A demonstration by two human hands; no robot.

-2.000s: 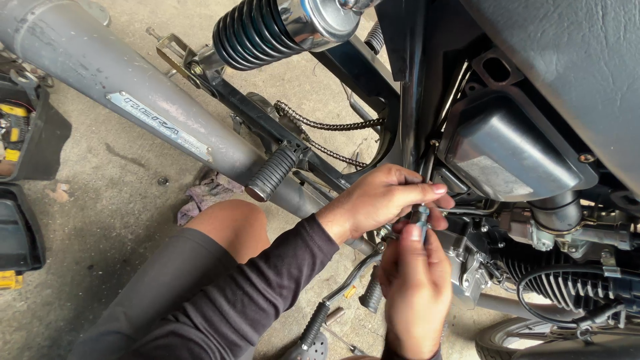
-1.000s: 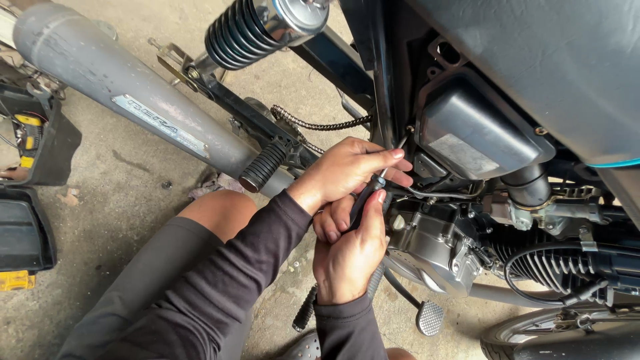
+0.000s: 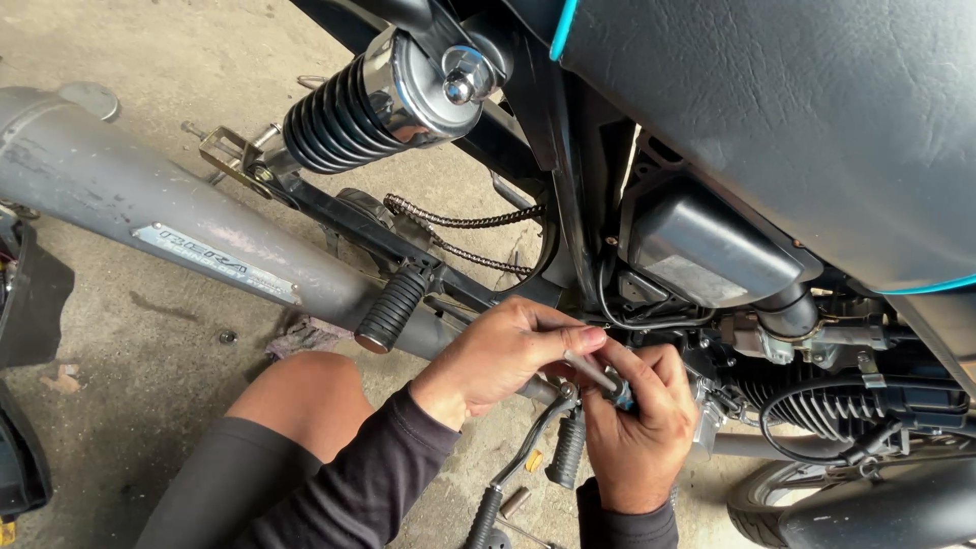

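My right hand [image 3: 640,419] is closed around the handle of a screwdriver [image 3: 591,371], most of the handle hidden in the palm. My left hand [image 3: 507,354] pinches the metal shaft between thumb and fingers, so its tip is hidden. Both hands are in front of the motorcycle's frame, below the black airbox cover [image 3: 705,248] and its light sticker. A screw [image 3: 611,241] shows at the left edge of that cover. Black cables [image 3: 656,323] run just above the hands.
A grey exhaust muffler [image 3: 191,213], a rear shock absorber [image 3: 381,107], a drive chain [image 3: 473,223] and a rubber footpeg [image 3: 393,305] lie to the left. The seat [image 3: 778,122] overhangs at top right. On the concrete are a rag [image 3: 309,335] and a metal socket [image 3: 516,502].
The screwdriver, whose tip pointed up to a screw by the airbox cover a second ago, is now down away from it, its shaft between my left fingers. The view has shifted.
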